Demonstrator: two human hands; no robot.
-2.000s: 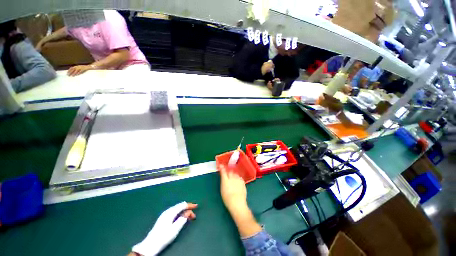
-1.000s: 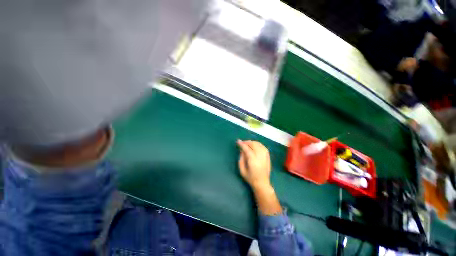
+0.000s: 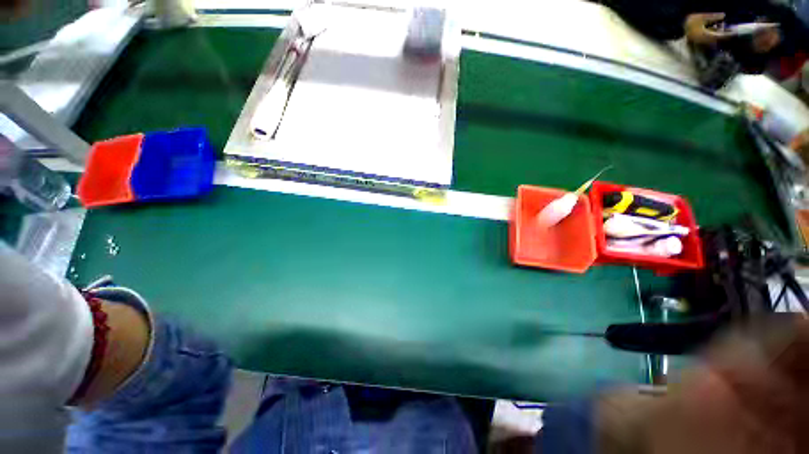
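My left hand (image 3: 35, 346), in a white glove with a red bracelet at the wrist, is large at the lower left and cut off by the edge. My right hand (image 3: 736, 390) is a bare blur at the lower right. What either hand holds cannot be seen. On the green surface (image 3: 355, 275), a red parts bin (image 3: 554, 251) holds a white dispensing bottle (image 3: 559, 209) with its thin nozzle pointing up right. The adjoining red tool bin (image 3: 652, 257) holds a yellow-black utility knife (image 3: 639, 206) and white tubes or tools.
A framed tray (image 3: 355, 115) at the top carries a pale-handled tool (image 3: 269, 111) and grey block (image 3: 425, 32). Joined red (image 3: 110, 170) and blue (image 3: 175, 166) bins sit left, near a clear bottle (image 3: 40, 182). A black stand (image 3: 741, 275) is right. Another person's hand (image 3: 705, 28) shows top right.
The view has swung and levelled, bringing the red and blue bins into view. My left hand has dropped to the lower left; my right hand has moved from the green surface to the lower right.
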